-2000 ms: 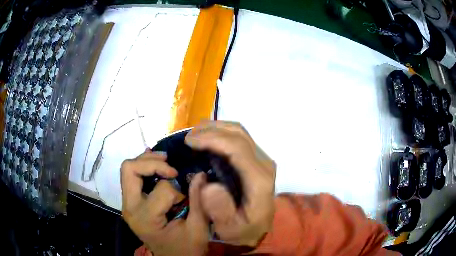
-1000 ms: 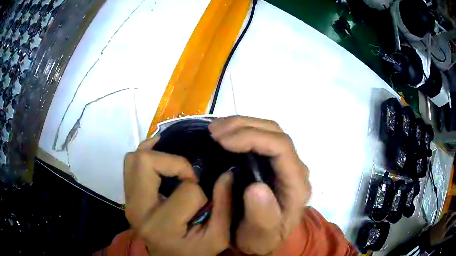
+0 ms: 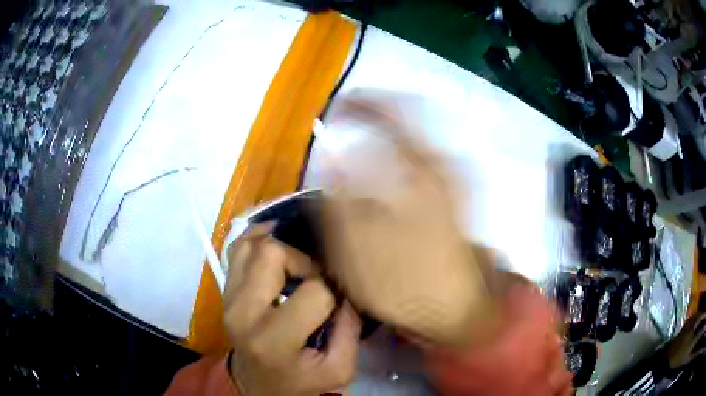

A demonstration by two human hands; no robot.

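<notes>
A round camera housing (image 3: pixel 290 219), black inside with a white outer rim, sits low in the middle of the view, over the orange tape. My left hand (image 3: pixel 286 309) grips its near left side, fingers curled over the black part. A slim white antenna (image 3: pixel 206 236) sticks up and left beside it. My right hand (image 3: pixel 395 232) is badly blurred above and right of the housing and covers part of it. Its fingers point up and left, and whether they hold anything cannot be told.
Orange tape (image 3: pixel 267 116) and a black cable (image 3: pixel 346 77) cross the white sheet (image 3: pixel 178 93). A wrapped tray of small parts (image 3: pixel 46 116) is at left. Black oval modules (image 3: pixel 608 201) stand in rows at right. White-and-black units (image 3: pixel 619 100) are at the far right. A person's hand (image 3: pixel 687 340) shows at the right edge.
My right hand has come off the housing's right side and moved up and left. My left hand still holds the housing. The white antenna now shows clearly, and the view has shifted.
</notes>
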